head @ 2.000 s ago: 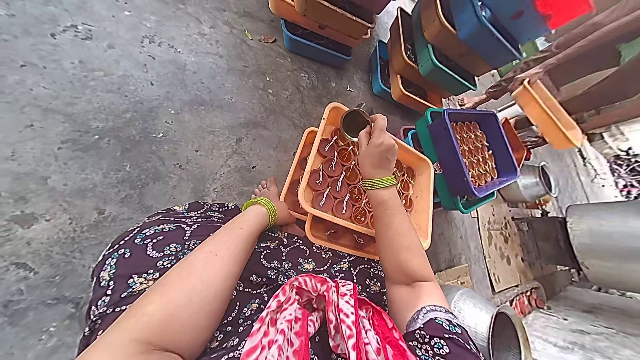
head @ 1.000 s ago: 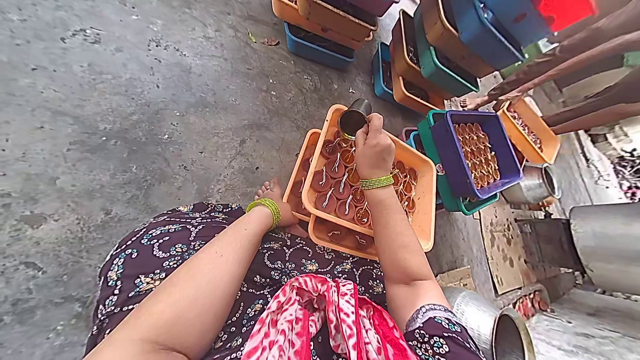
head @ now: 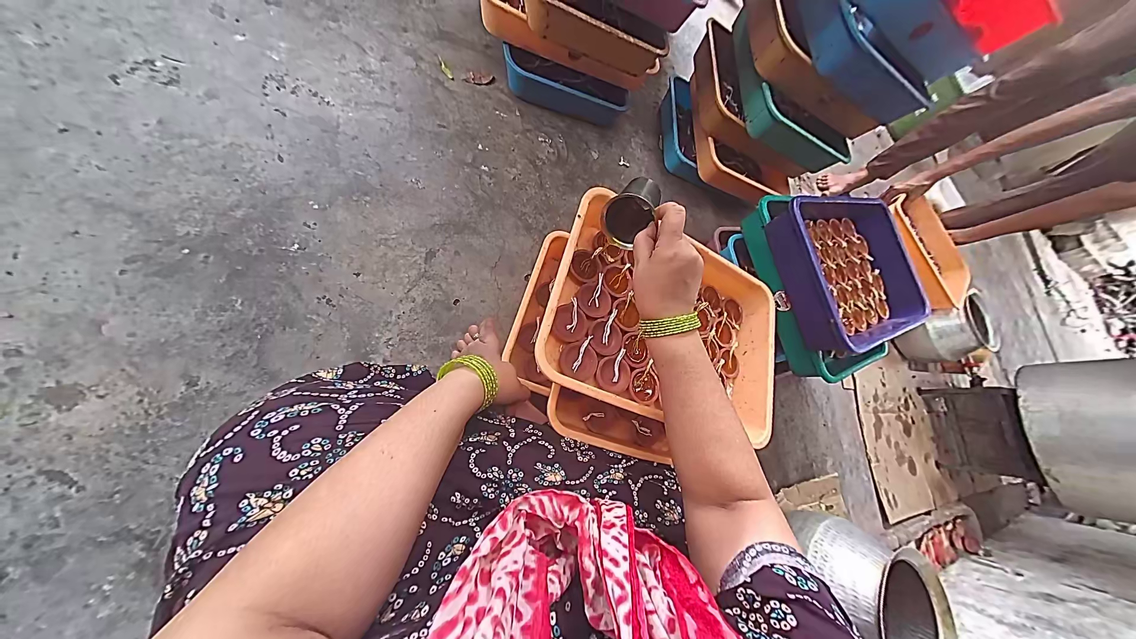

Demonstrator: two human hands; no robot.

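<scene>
My right hand (head: 667, 266) grips a small dark metal cup (head: 632, 211), tilted over the upper left corner of an orange plastic tray (head: 754, 373). Small clay lamps (head: 569, 322) with white cotton wicks stand in rows in this tray; several hold a shiny amber liquid, others look dry. Beneath it, more orange trays (head: 524, 346) with clay lamps are stacked crosswise. My left hand (head: 501, 377) rests low beside the left edge of the stack, near my bare foot; its fingers are mostly hidden, so its grip is unclear.
A purple tray (head: 914, 297) of filled lamps sits on green trays (head: 856, 366) at the right. Stacked colored tubs (head: 568, 84) stand beyond. Another person's hand (head: 910, 188) touches an orange tray (head: 954, 271). Metal pots (head: 843, 559) stand at the lower right, on grey concrete floor (head: 266, 177).
My right hand has moved slightly left with the cup. At the right, the other person's orange tray has come down from a raised, tilted position to beside the purple tray.
</scene>
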